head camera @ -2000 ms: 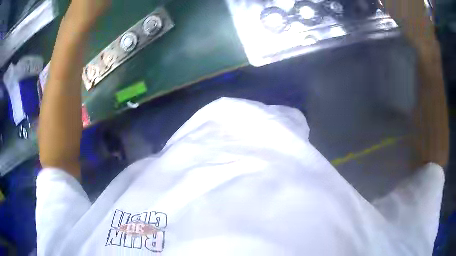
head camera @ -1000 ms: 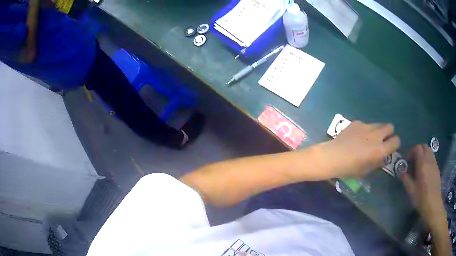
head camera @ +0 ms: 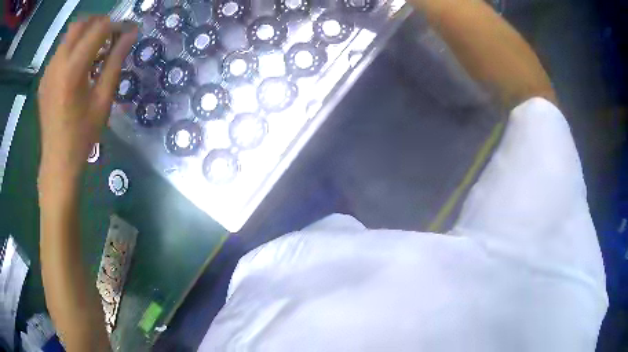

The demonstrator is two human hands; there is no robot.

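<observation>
A large clear blister tray [head camera: 265, 137] fills the top centre, with rows of black round components with bright centres [head camera: 184, 138]. My left hand [head camera: 79, 82] is over the tray's left edge at the upper left, fingers bent down among components; whether it grips one cannot be told. My right forearm runs out at the top edge, and that hand is out of the picture. The four-position holder [head camera: 116, 271] lies on the green mat at the lower left, partly behind my left forearm, with no raised silver discs visible in it. A loose ringed disc [head camera: 118, 182] lies between holder and tray.
Another small disc [head camera: 93, 152] lies beside my left wrist. A green label [head camera: 151, 317] is at the bench edge. White papers [head camera: 12, 289] show at the lower left. White strips [head camera: 51, 34] cross the mat at the upper left. Grey floor with a yellow line lies below the bench.
The view has swung from the paper side to the tray. Both hands have left the holder: my left is at the tray, my right is out of view. The holder's silver discs no longer show.
</observation>
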